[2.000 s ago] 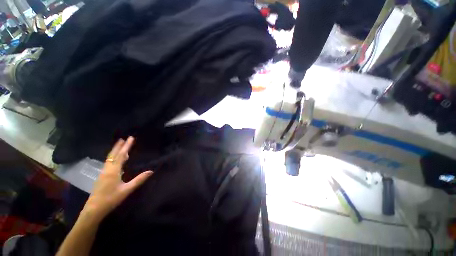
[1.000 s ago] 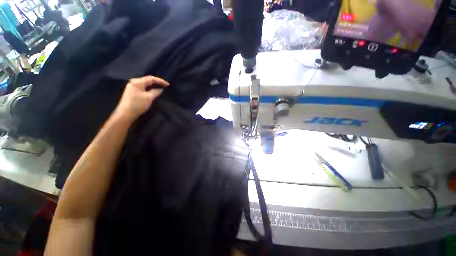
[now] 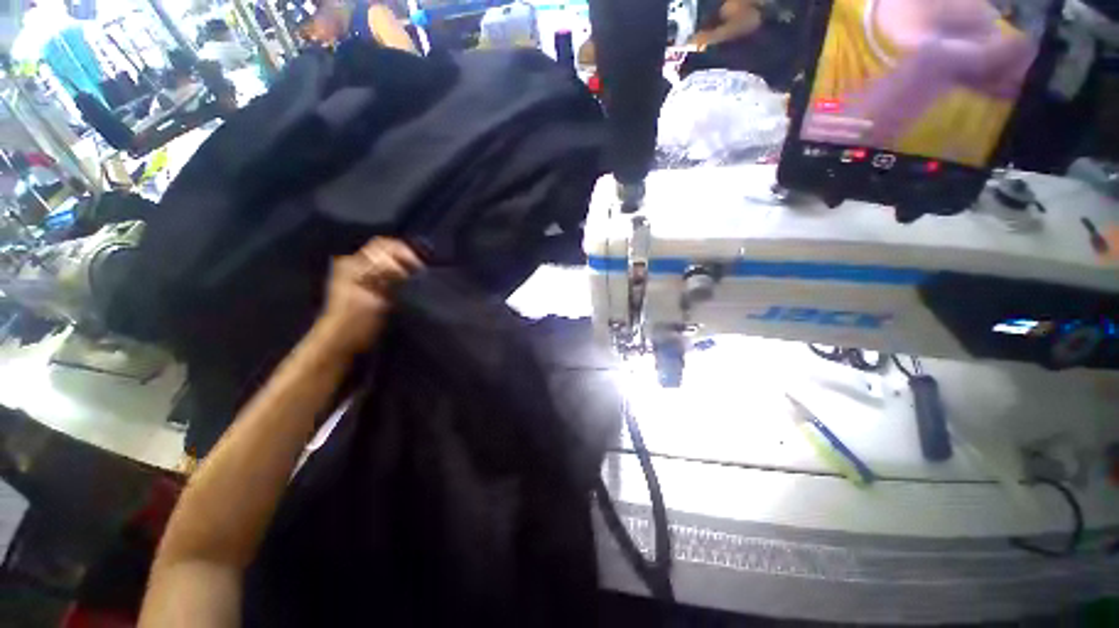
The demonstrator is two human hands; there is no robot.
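My left hand (image 3: 372,285) is bare and closed on the black garment piece (image 3: 454,442), gripping its upper left part in a raised fold. The piece hangs from the hand towards my lap, its right part near the needle area (image 3: 631,344) of the white JACK sewing machine (image 3: 785,294). A big black garment bundle (image 3: 282,160) lies behind the hand. A narrow black strip (image 3: 650,491) runs from near the needle down over the table's front edge. My right hand is not in view.
Thread snips (image 3: 832,442) and a dark-handled tool (image 3: 930,417) lie right of the needle. A phone (image 3: 914,98) with a lit screen stands above the machine head. A dark upright tube (image 3: 628,86) and a clear plastic bag (image 3: 722,117) are behind. People's arms show at the top.
My left hand has moved from flat and open on the cloth to farther back and closed on it, lifting a fold. The view has turned, bringing the phone fully into sight.
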